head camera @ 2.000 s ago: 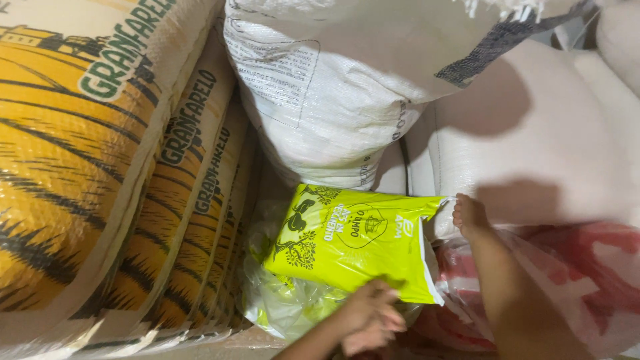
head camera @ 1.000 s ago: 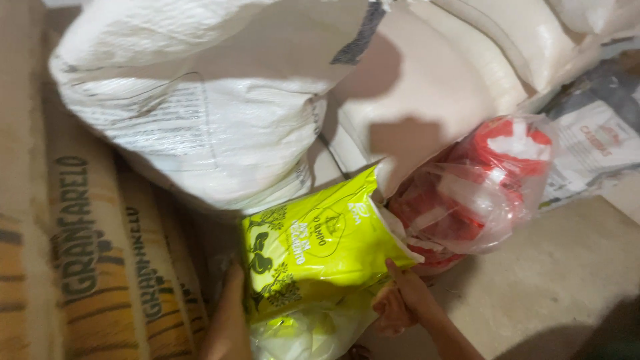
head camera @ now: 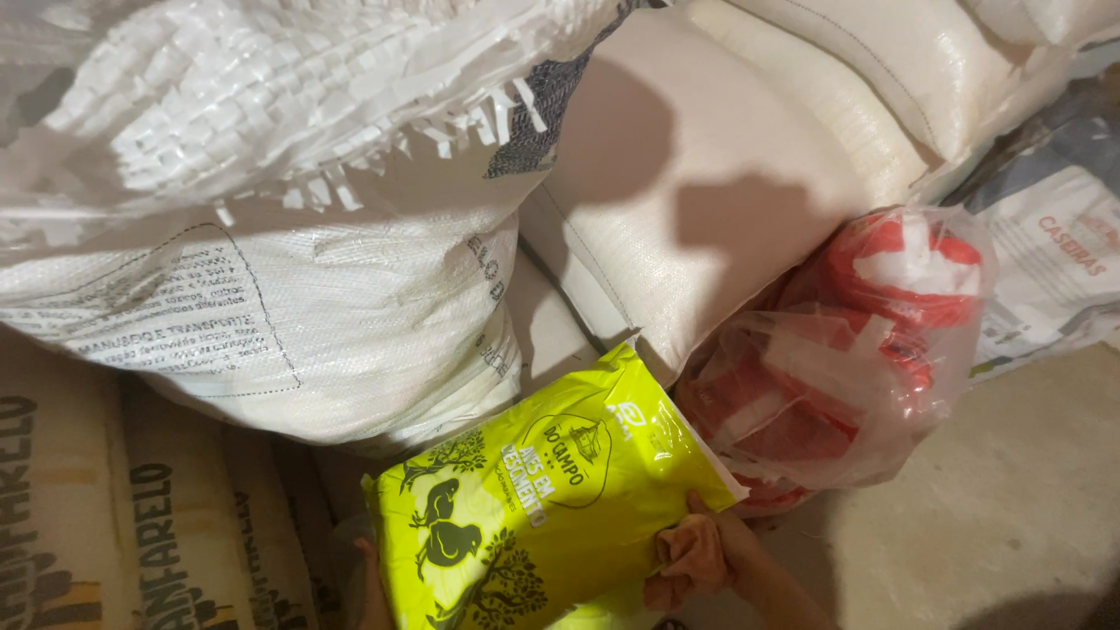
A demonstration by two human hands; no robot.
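A lime-green plastic feed bag (head camera: 560,472) printed with chicks and trees lies tilted at the lower middle, over another green bag in clear plastic. My right hand (head camera: 700,547) is at its lower right edge, with fingers curled and a crumpled pinkish-brown thing at them; whether they grip the bag's edge is not fully clear. Only a strip of my left hand (head camera: 372,577) shows, against the bag's left side, its fingers mostly hidden.
A large white woven sack (head camera: 367,289) bulges above the green bag. Yellow-brown printed sacks (head camera: 166,490) stand at lower left. Pale full sacks (head camera: 726,157) are stacked behind. Red items in clear plastic (head camera: 840,376) lie at right, near a white-and-grey printed bag (head camera: 1050,236) on the concrete floor (head camera: 980,507).
My left hand has moved from in front of the green bag to its left side. My right hand has shifted from its upper right corner to its lower right edge. The view has swung right.
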